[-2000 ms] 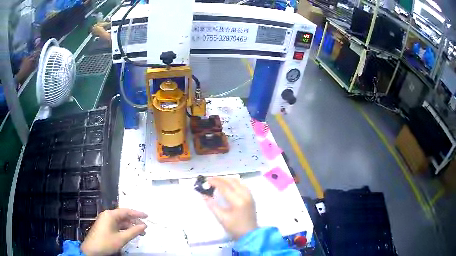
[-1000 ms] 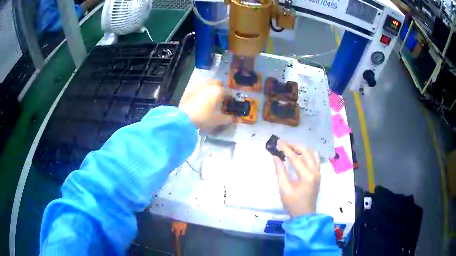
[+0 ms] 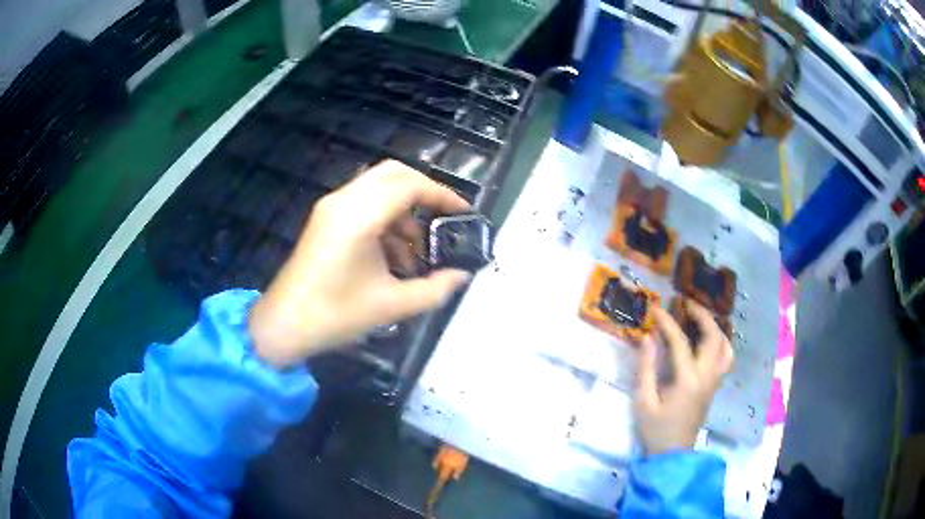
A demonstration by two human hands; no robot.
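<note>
My left hand (image 3: 355, 264) holds a squarish black part (image 3: 461, 241) with a pale rim between thumb and fingers, over the right edge of the black tray (image 3: 335, 122). My right hand (image 3: 680, 380) is at the orange fixtures, its fingertips between the front left fixture (image 3: 591, 309) and the front right fixture (image 3: 722, 322), partly covering the latter. Whether the right fingers hold anything cannot be told. A black part (image 3: 621, 302) lies in the front left fixture, and another dark part (image 3: 646, 235) is in the fixture behind it.
The gold press head (image 3: 715, 91) is raised behind the fixtures on the grey base plate (image 3: 751, 380). The back right fixture (image 3: 705, 279) has a dark recess. Pink pads (image 3: 781, 355) line the table's right edge. An orange connector (image 3: 448, 463) hangs at the front edge.
The view has swung left. My left hand has moved from the fixtures to the tray side and now holds a black part. My right hand has moved up to the fixtures. The press head was down earlier.
</note>
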